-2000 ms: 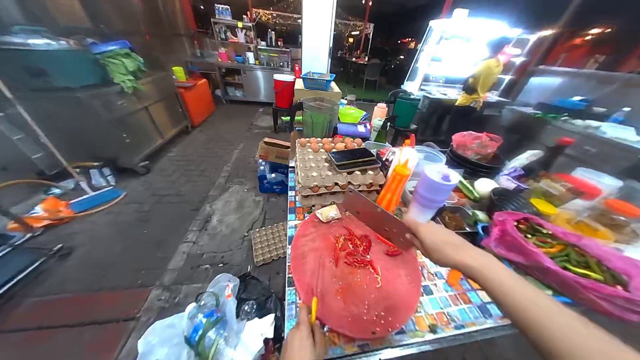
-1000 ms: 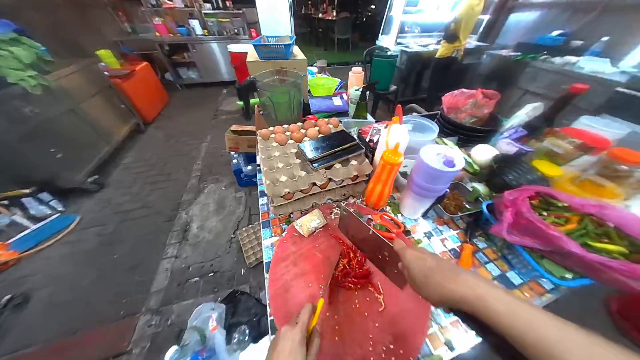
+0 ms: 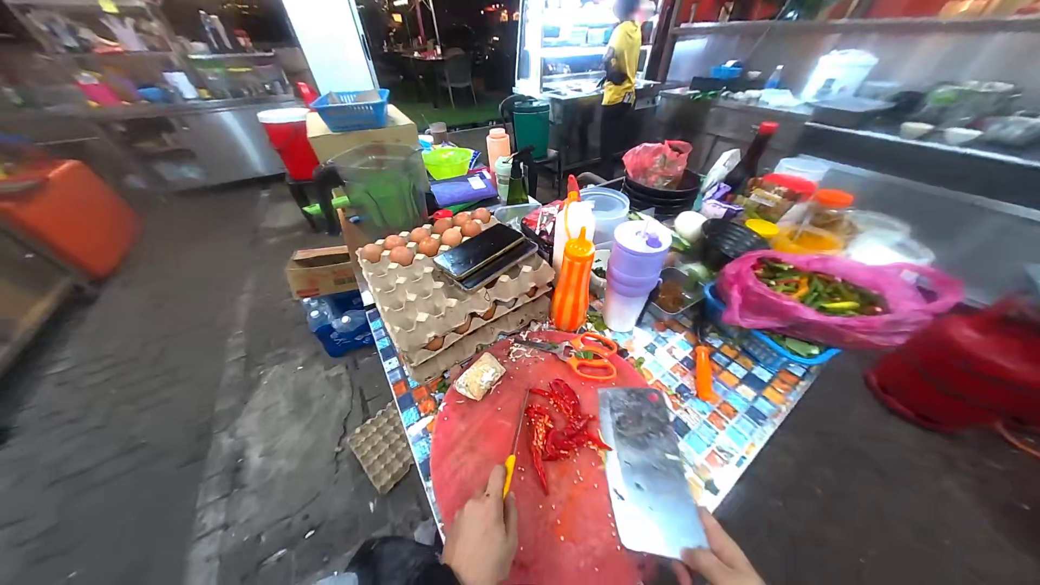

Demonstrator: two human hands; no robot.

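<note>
On a round red cutting board [image 3: 479, 431] lie sliced red chillies [image 3: 561, 426] with scattered seeds. My left hand [image 3: 485, 524] grips the yellow handle of a thin knife [image 3: 509, 475], its blade resting at the left edge of the chillies. At the board's right side my right hand [image 3: 719, 556] holds a broad metal cleaver [image 3: 650, 471], its blade lying nearly flat, the far end close to the chillies. Orange-handled scissors [image 3: 589, 357] rest at the board's far edge. A small pale block in clear wrap [image 3: 479, 376] sits at the far left of the board.
Behind the board stand stacked egg trays [image 3: 414, 313] with phones on top, an orange squeeze bottle [image 3: 574, 280] and a purple tumbler [image 3: 633, 272]. An orange-handled tool [image 3: 704, 374] and a pink bag of chillies [image 3: 845, 301] are at right. A person in yellow [image 3: 623, 61] stands beyond.
The cleaver has moved from above the far side of the chillies to the board's right, nearer to me, uncovering the scissors. The view has swung to the right.
</note>
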